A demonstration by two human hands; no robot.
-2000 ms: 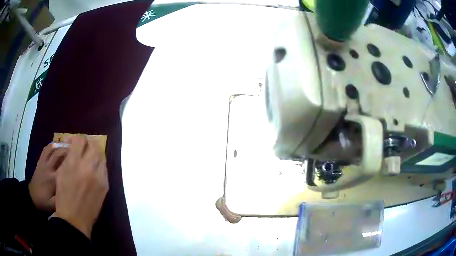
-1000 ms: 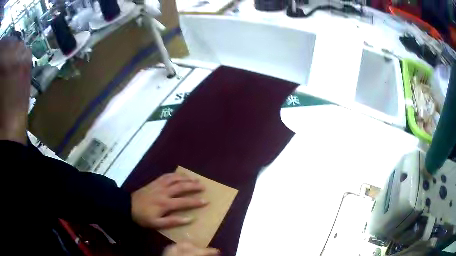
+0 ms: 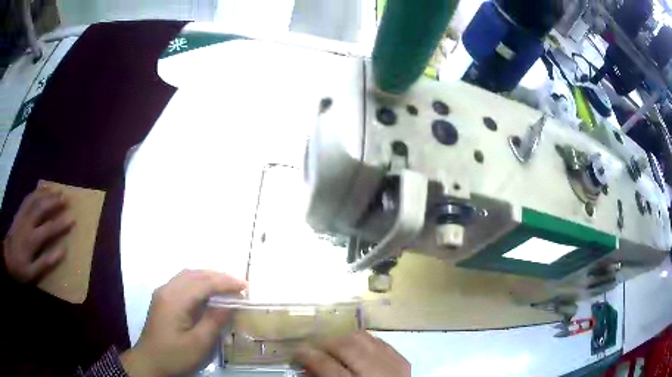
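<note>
A clear, flat plastic box (image 3: 295,324) is at the bottom middle, in front of the machine's needle area. My left hand (image 3: 180,316), with a checked cuff, grips its left end. My right hand (image 3: 357,357) has its fingers on the near right part; the bottom edge cuts this hand off. A large dark maroon cut panel (image 3: 88,110) lies flat at the left. A tan card (image 3: 82,239) lies on it, under another person's hand.
The cream machine head (image 3: 442,147) fills the centre right, with a green panel (image 3: 560,247) and lit screen. A dark green cone (image 3: 413,44) stands above. Red-orange snips (image 3: 577,328) lie at lower right. The other person's dark sleeve is at the left edge.
My hands have come into view and taken hold of the clear box, which lay right of the bottom middle. The other person now has only one hand visible on the card. The view swung left and back.
</note>
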